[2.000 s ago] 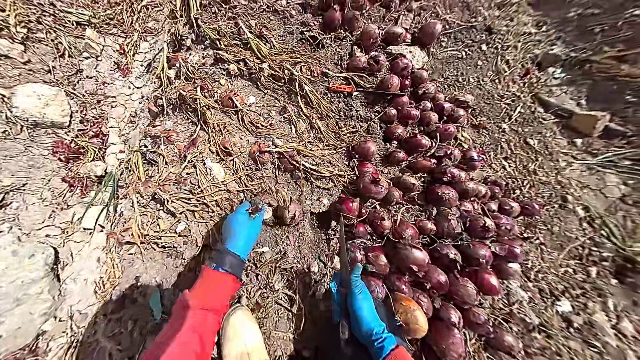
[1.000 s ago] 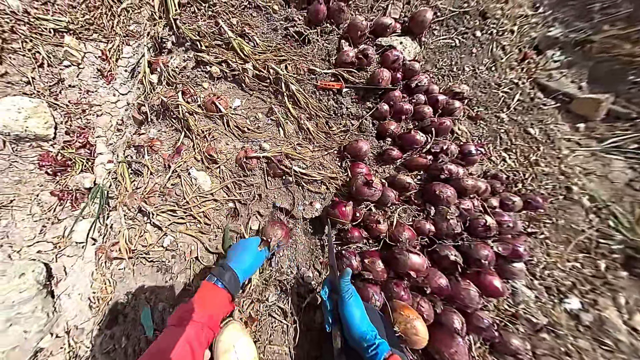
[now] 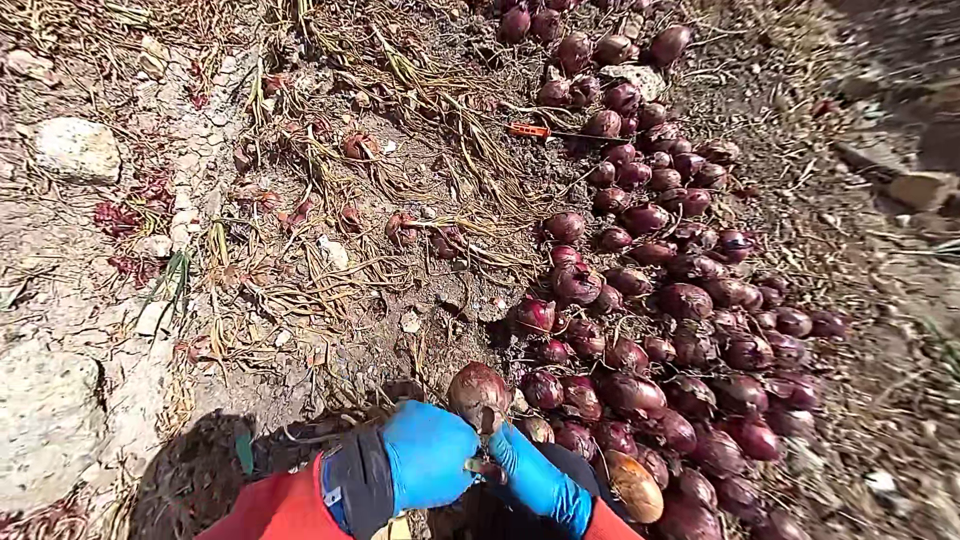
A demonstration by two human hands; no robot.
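Both hands wear blue gloves and meet at the bottom centre. My left hand (image 3: 431, 454) is closed at the underside of a red onion (image 3: 477, 391), its fingers near the onion's dry neck. My right hand (image 3: 540, 480) touches the same neck from the right, with its thumb and fingertips close to the left hand. A small brownish piece shows between the hands; whether it is stem or part of a blade is unclear. No knife can be made out in the right hand, whose palm is hidden. A paler brown onion (image 3: 634, 486) lies just right of that hand.
A long pile of red onions (image 3: 686, 301) covers the ground at right. An orange-handled knife (image 3: 529, 130) lies beside its upper part. Dried onion tops (image 3: 457, 150) with a few bulbs spread at left centre. Pale rocks (image 3: 78, 150) lie far left.
The left hand has lifted the onion and moved right, and the hands now meet. The right hand held a knife with its blade pointing up; that blade no longer shows clearly.
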